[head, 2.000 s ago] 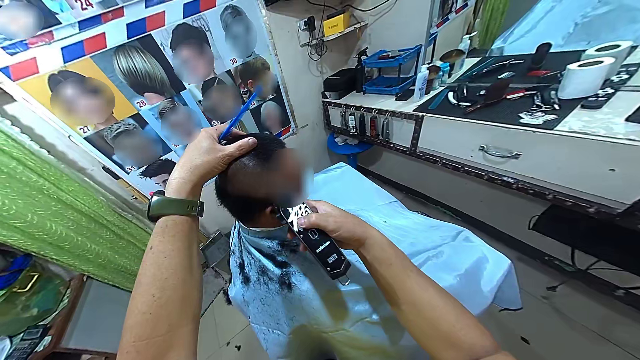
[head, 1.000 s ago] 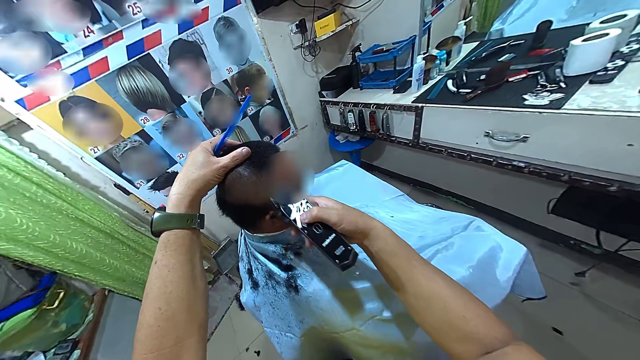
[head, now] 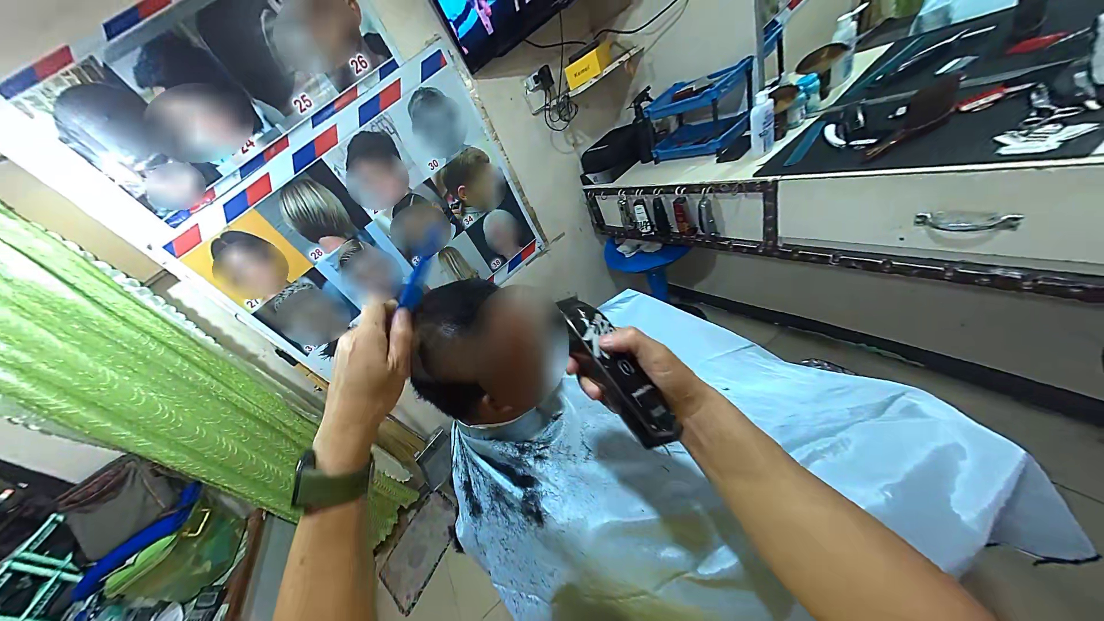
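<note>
My left hand (head: 373, 362) grips a blue comb (head: 419, 269), which points up beside the back of a seated person's head (head: 457, 345). A black hair clipper (head: 623, 375) with a light pattern near its blade is held in my right hand (head: 642, 366), in front of the blurred face and apart from the back of the head. Dark hair covers the top and lower back of the head, with a paler, shorter area at the side. A light blue barber's cape (head: 776, 448) drapes the person, with dark hair clippings on its shoulder.
A counter (head: 862, 198) with a drawer, a black mat, scissors, bottles and a blue rack (head: 699, 134) stands at the right. Several clippers hang below its edge. A blue stool (head: 647, 259) is under it. A haircut poster (head: 319, 198) and a green curtain (head: 147, 354) are at the left.
The clipper in my right hand has moved from beside the ear to in front of the face. My left hand has come off the top of the head to behind it, still with the comb.
</note>
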